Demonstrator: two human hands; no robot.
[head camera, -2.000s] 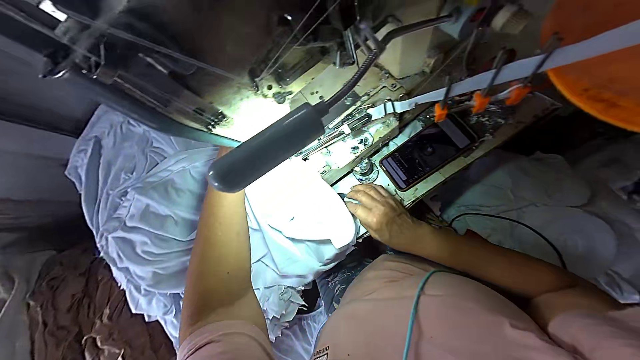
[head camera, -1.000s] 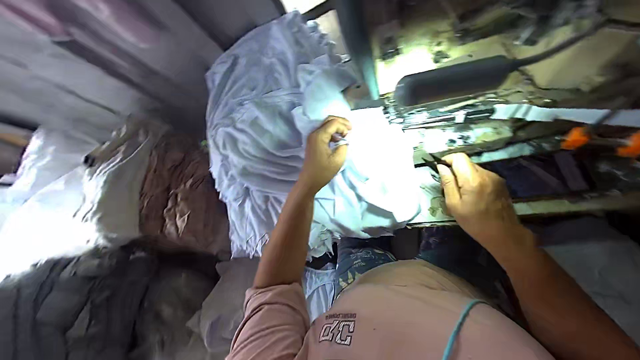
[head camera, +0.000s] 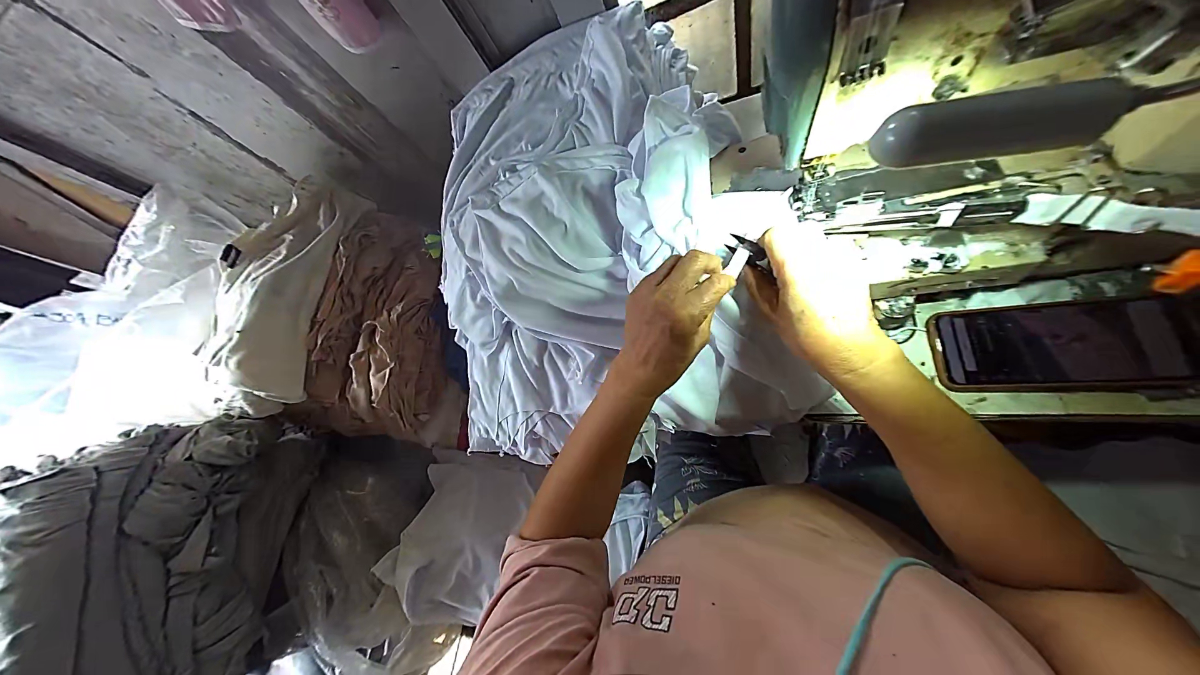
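A pile of pale blue-white fabric (head camera: 544, 216) lies left of the sewing machine bed (head camera: 900, 220). My left hand (head camera: 675, 314) pinches a narrow white strip (head camera: 738, 262) at the fabric's edge, thumb and fingers together. My right hand (head camera: 811, 295) holds small dark thread snips (head camera: 747, 248), their pointed blades parted around or beside the strip; which of the two, I cannot tell. Strong lamp light washes out the cloth and part of my right hand. More of the fabric hangs below both hands, over the table's front edge.
A grey lamp (head camera: 1003, 122) reaches over the machine at upper right. A phone (head camera: 1064, 333) lies at the table's front, near an orange clip (head camera: 1177, 272). Brown cloth (head camera: 375, 328), grey cloth bundles (head camera: 141, 525) and clear plastic bags (head camera: 103, 319) stand at the left.
The view has swung left. My right hand, a second ago apart from the left with the snips, has come close to it. My left hand has moved from the fabric pile toward the snips.
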